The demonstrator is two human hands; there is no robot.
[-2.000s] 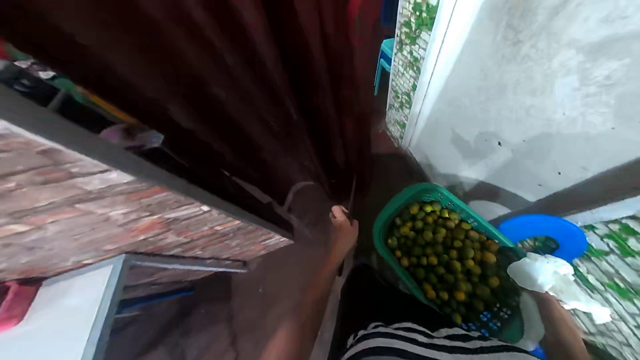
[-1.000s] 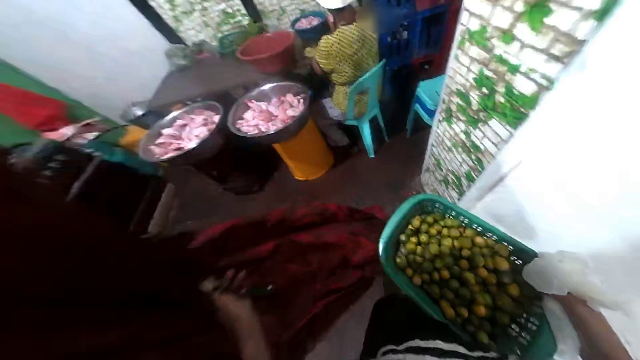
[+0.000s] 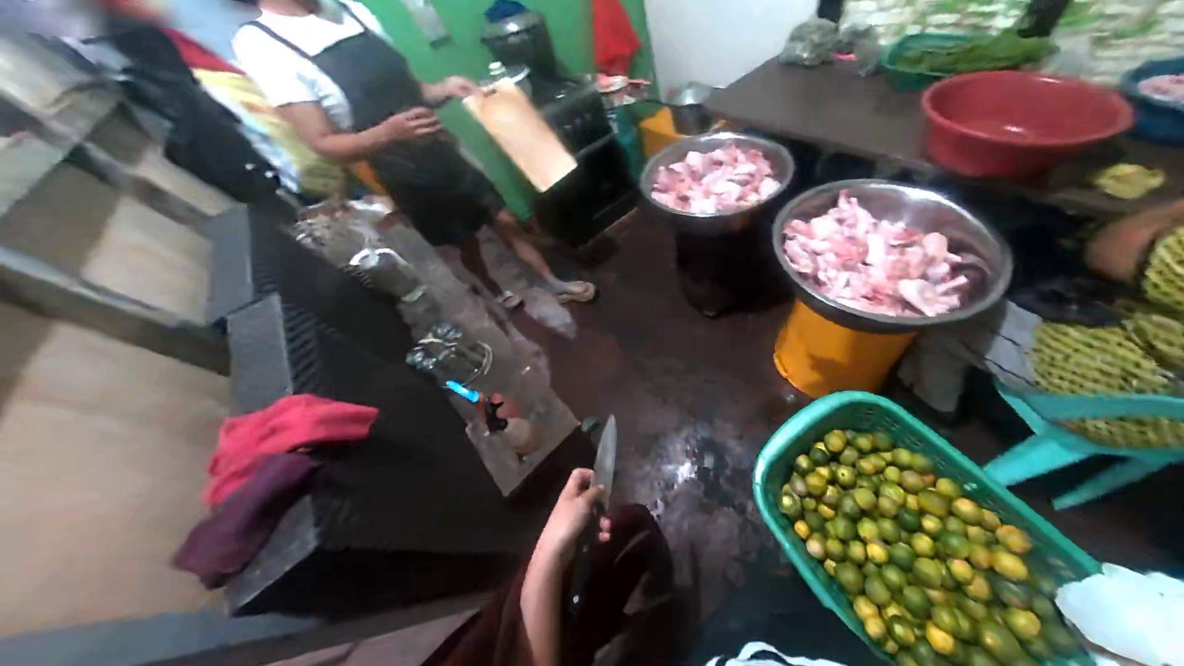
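Observation:
My left hand (image 3: 575, 513) is closed around a knife (image 3: 606, 453), its blade pointing up and away from me. A dark handle shows below the same hand; whether it belongs to a second knife is unclear. Dark red cloth hangs under that forearm. At the lower right a green plastic basket (image 3: 786, 527) holds many small green and yellow citrus fruits (image 3: 911, 546). My right hand (image 3: 1124, 610), wrapped in white plastic, is at the basket's right end; its fingers are hidden.
Raw meat fills two metal basins, the nearer (image 3: 893, 254) on an orange container. A red basin (image 3: 1025, 125) stands on a dark table. A person in an apron holds a board (image 3: 523, 134). Another person sits on a teal chair (image 3: 1091, 425). Red cloth (image 3: 287, 435) lies on a black ledge.
The view has swung left past the dark red curtain into the room. My left hand was at the curtain and is now beyond it with the knife. The basket has stayed at my right side.

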